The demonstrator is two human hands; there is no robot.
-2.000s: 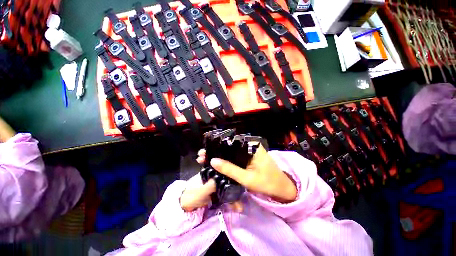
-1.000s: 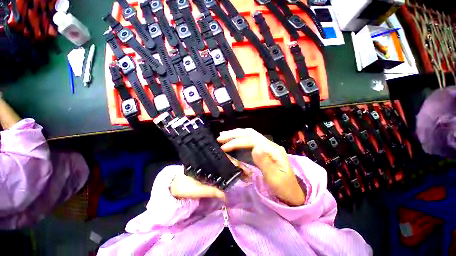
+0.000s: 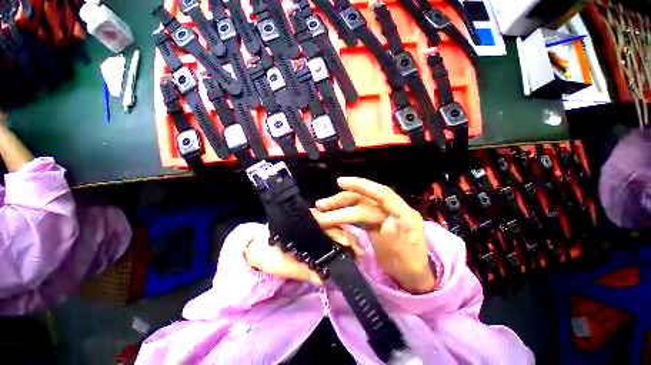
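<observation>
A bunch of black smartwatches lies in my left hand, low in front of my chest. Their shiny buckles stick out at the upper left end, and one long strap hangs down to the lower right. My left hand is under the bunch, its fingers mostly hidden. My right hand is at the bunch's right side with its fingers spread; some fingertips are behind the watches, so whether it grips is unclear. The red-orange tray on the bench holds rows of watches, many with their round-centred backs up.
A second filled tray is at the lower right. A white bottle and pen-like tools are at the left. A white box is at the right. A person's pink sleeve is at the left, another at the right edge.
The bunch has gone from upright between both hands to lying in my left hand, and a strap now extends to the lower right. My right hand has opened out. The view has shifted slightly.
</observation>
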